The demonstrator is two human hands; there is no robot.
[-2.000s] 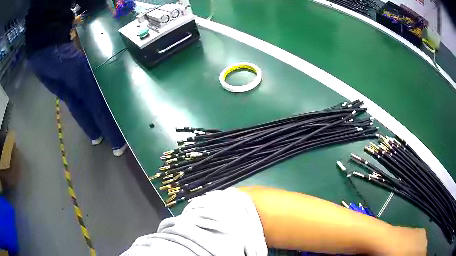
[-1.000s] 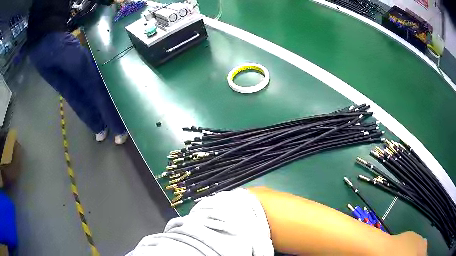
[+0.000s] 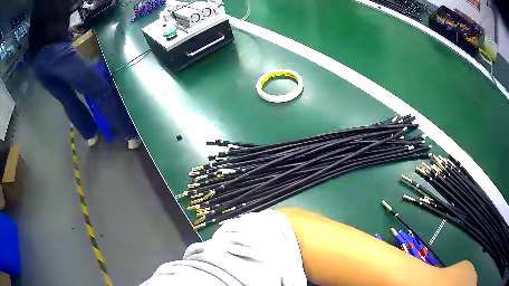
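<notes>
My left hand point(image 3: 462, 272) is at the bottom right, with the forearm across the lower part; its fingers are cut off or hidden, so its grip cannot be told. A single black cable point(image 3: 410, 228) with a metal tip runs down towards this hand. Blue-and-red connector pieces point(image 3: 410, 244) lie beside it, partly behind the forearm. A large bundle of black cables point(image 3: 301, 167) with gold and silver ends lies above the forearm. Another cable bundle point(image 3: 474, 204) curves down the right side. My right hand is not in view.
A white tape roll with yellow inside point(image 3: 279, 86) lies beyond the large bundle. A black-fronted bench machine point(image 3: 192, 44) stands farther along the green bench point(image 3: 223, 117). A person in jeans point(image 3: 83, 78) stands at the left by the bench. A white strip point(image 3: 335, 68) borders the bench.
The view has shifted, and more blue-and-red pieces show beside the forearm. The person at the left has changed stance, feet farther apart. My left hand stays at the bottom right.
</notes>
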